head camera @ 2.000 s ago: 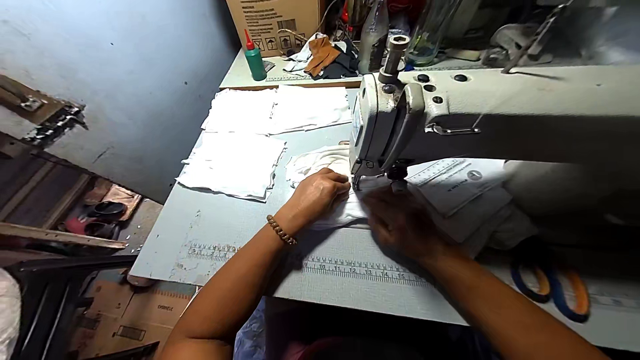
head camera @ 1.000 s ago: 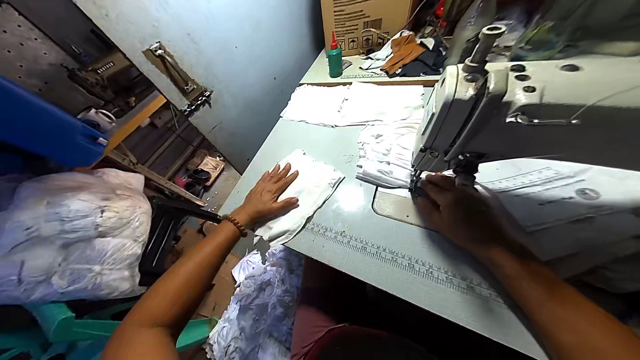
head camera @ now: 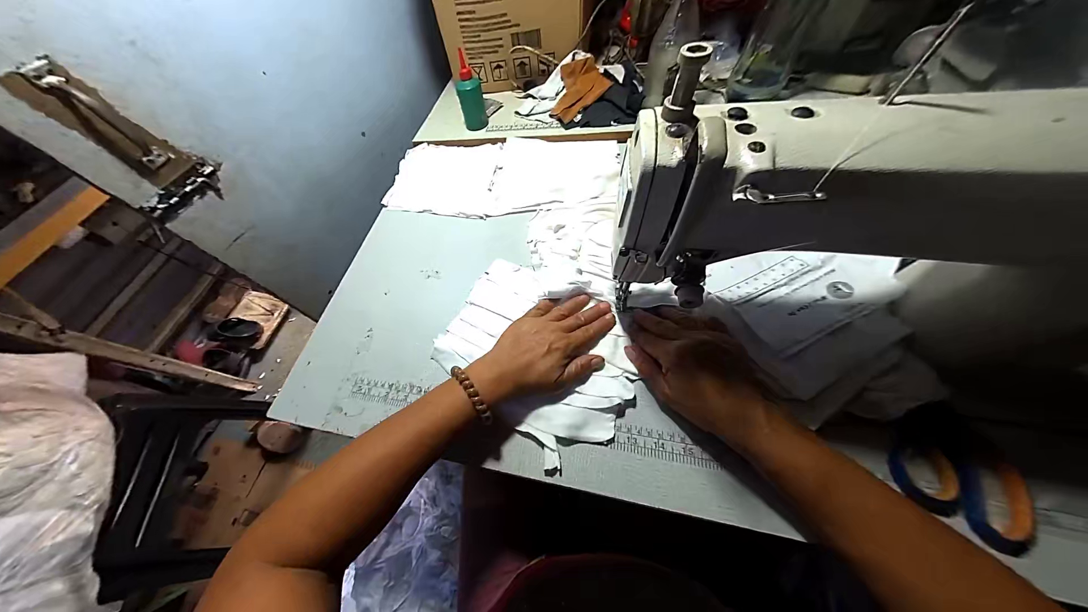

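Observation:
My left hand [head camera: 552,344] lies flat with fingers apart, pressing on a fanned stack of white fabric pieces [head camera: 489,314] left of the needle. My right hand [head camera: 693,361] rests with bent fingers at the cloth edge, just right of the presser foot [head camera: 622,295] of a sewing machine [head camera: 850,170]; whether its fingertips pinch cloth cannot be told. More gathered white cloth [head camera: 569,234] lies behind the foot. Two flat stacks of white cloth [head camera: 446,180] [head camera: 557,172] sit at the back of the table.
Scissors with blue and orange handles [head camera: 1003,506] lie at the right. Printed white sheets [head camera: 799,314] are under the machine arm. A green bottle with a red tip [head camera: 472,98], fabric scraps [head camera: 582,89] and a cardboard box [head camera: 510,38] stand behind. A measuring scale [head camera: 663,446] runs along the table's front edge.
My left hand has moved from the white pieces at the table's left part to cloth beside the needle. Those pieces now lie fanned near the presser foot. The view has shifted.

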